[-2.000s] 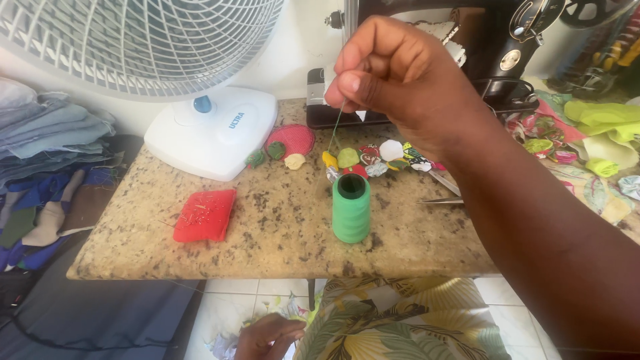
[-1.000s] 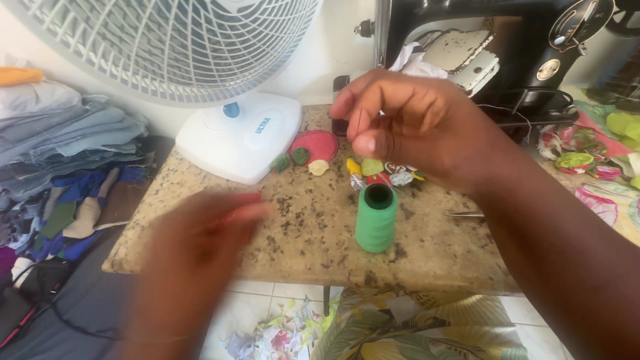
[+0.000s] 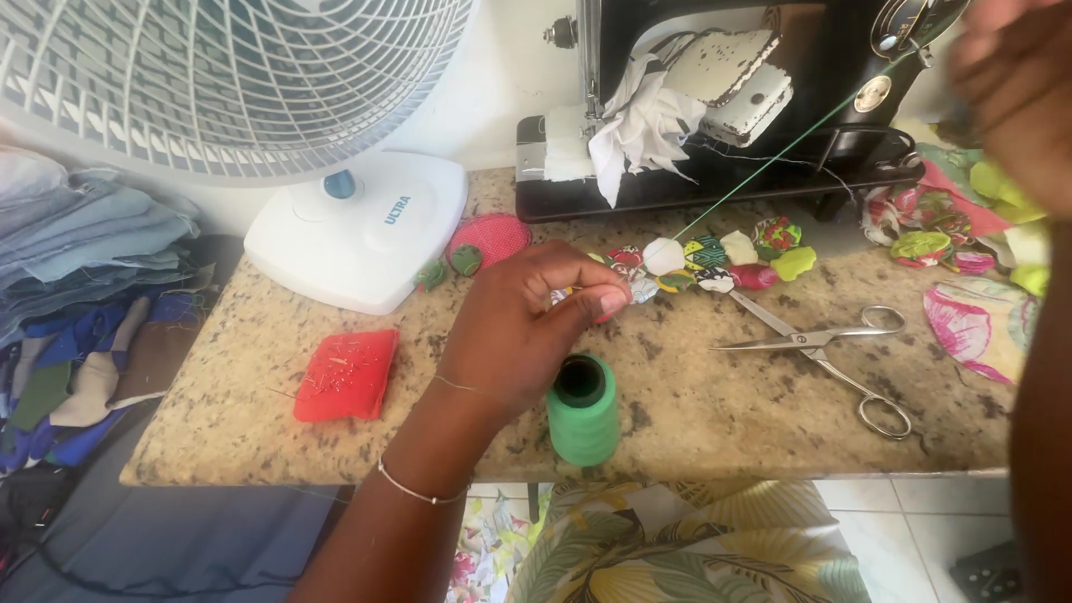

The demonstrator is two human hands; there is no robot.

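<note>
A green thread (image 3: pixel 779 153) stretches taut between my hands. My left hand (image 3: pixel 536 322) pinches its lower end between thumb and forefinger, just above a cone of green thread (image 3: pixel 584 427) that stands upright on the stone tabletop. High at the right edge, my right hand (image 3: pixel 1017 100) is raised and blurred, with the other end of the thread at its fingers. A red pincushion (image 3: pixel 346 377) full of pins lies left of my left hand. Steel scissors (image 3: pixel 804 341) rest with blades apart to the right of the cone. Behind the cone lie small gathered fabric rounds (image 3: pixel 706 253) in several colours.
A white fan (image 3: pixel 360 243) stands at the back left, and a black sewing machine (image 3: pixel 720 188) with white cloth at its needle stands at the back. Folded denim (image 3: pixel 92 234) is piled at the left. Fabric scraps (image 3: pixel 980 327) lie at the right. The tabletop's front edge (image 3: pixel 712 476) is near my lap.
My left hand has come from below the table's edge up to the thread above the cone. My right hand has moved up and to the right, and the thread now spans a long diagonal.
</note>
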